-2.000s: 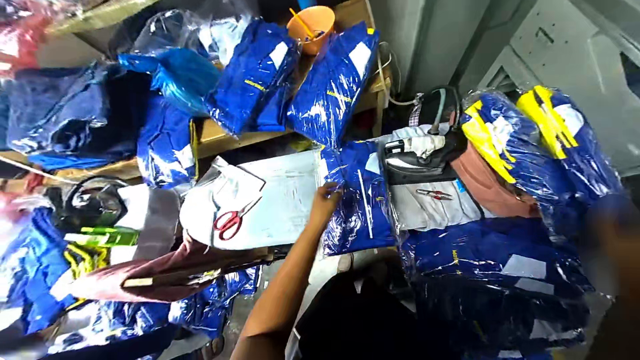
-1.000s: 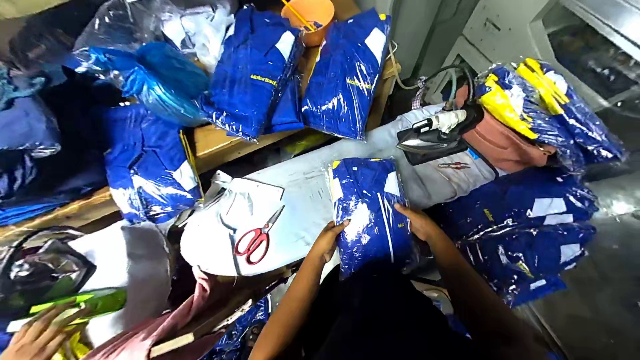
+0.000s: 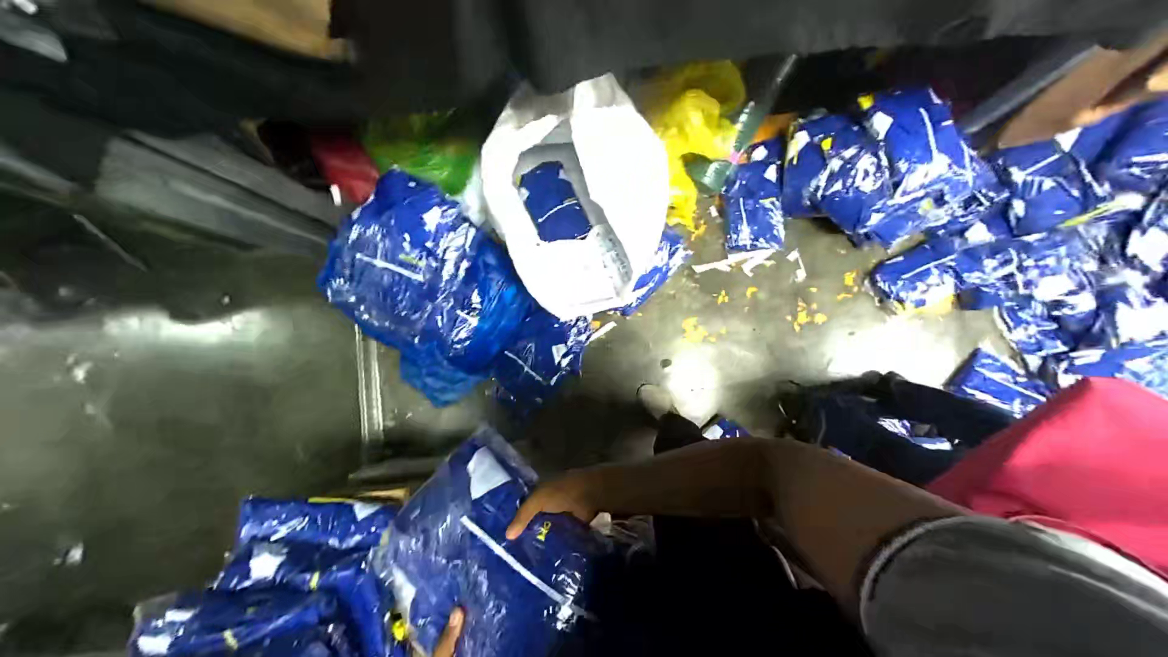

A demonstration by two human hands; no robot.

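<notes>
A folded blue garment in a clear plastic bag is at the bottom centre, tilted, with a white strip and a white tag on it. My right hand grips its upper right side, with the arm reaching in from the right. Of my left hand only a finger or two show at the bag's lower left edge; the rest is hidden. More bagged blue garments are piled just left of the held one.
A white sack with a blue bundle inside stands on the floor. Beside it lie a large bag of blue garments and yellow plastic. Many bagged garments are heaped at right, near floor scraps. Red cloth is at lower right.
The view has swung strongly from the work surface with scissors and iron to the floor. A bagged blue garment was between both hands one second ago, and one is between them now.
</notes>
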